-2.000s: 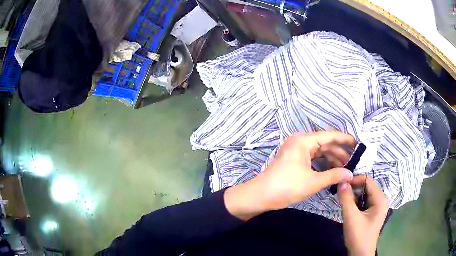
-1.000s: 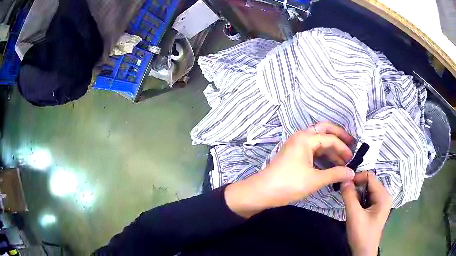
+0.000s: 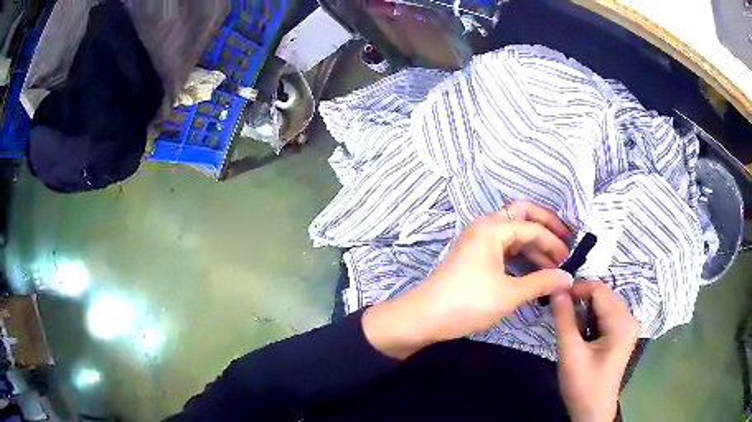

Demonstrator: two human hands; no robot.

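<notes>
A white garment with thin blue-grey stripes (image 3: 511, 124) lies bunched over my lap. My left hand (image 3: 486, 276) pinches a short black strip (image 3: 581, 254) between thumb and fingers; the strip's upper end sticks out beside an unstriped white patch (image 3: 603, 252). My right hand (image 3: 595, 334) is just below and to the right, its thumb and forefinger tips together at the strip's lower end. Something dark shows inside the curled right fingers, too small to name. I cannot make out a needle or thread.
A white-topped table (image 3: 697, 37) with a yellow edge is at upper right. A clear bin (image 3: 726, 218) stands at the right. Blue crates (image 3: 194, 132), a dark cap or cloth (image 3: 91, 124) and a clear bag (image 3: 289, 107) are at upper left. The green floor (image 3: 223, 239) is shiny.
The black strip looks tilted and bent differently between the fingertips. Both hands stay close together at nearly the same place. The view has shifted slightly.
</notes>
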